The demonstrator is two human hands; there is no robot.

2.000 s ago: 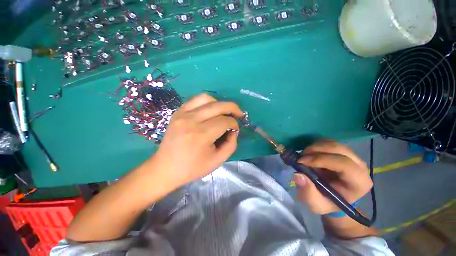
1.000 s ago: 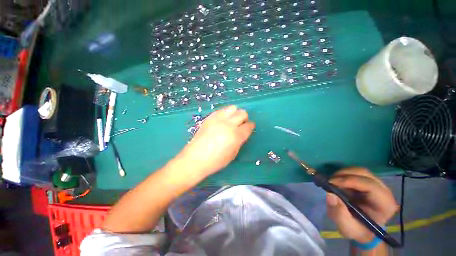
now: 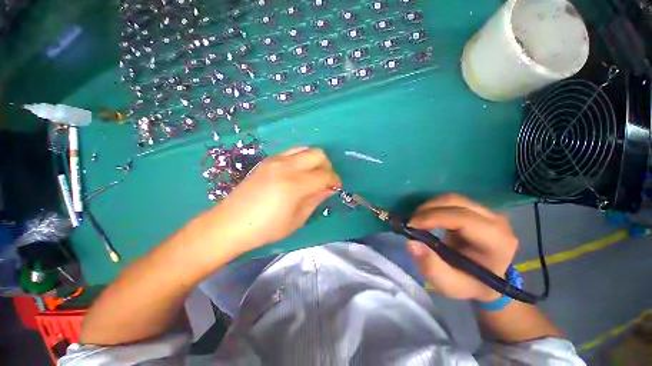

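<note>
A small dark-and-silver module [image 3: 348, 199] lies on the green mat near its front edge, with a tiny silver disc [image 3: 326, 211] beside it. My left hand [image 3: 286, 187] comes in from the left, its fingertips pinched at the module's left side on a tiny reddish lead, probably of a wired component; the fingers hide most of it. My right hand [image 3: 465, 243] holds the black soldering iron [image 3: 450, 256] like a pen, its copper-coloured tip at the module's right side. A heap of wired components [image 3: 230, 166] lies behind my left hand, partly covered by it.
A clear blister tray [image 3: 314, 69] of modules lies at the back. An off-white pot [image 3: 493, 63] and a black fan [image 3: 561, 139] stand right. A pale strip [image 3: 363, 156] lies behind the module. A white bottle [image 3: 61, 113], pens [image 3: 74, 168] and a red crate [image 3: 61, 330] are left.
My left hand has moved from beside the heap to the module. The iron's tip has come from just right of the module to touch or nearly touch it. The camera view has shifted.
</note>
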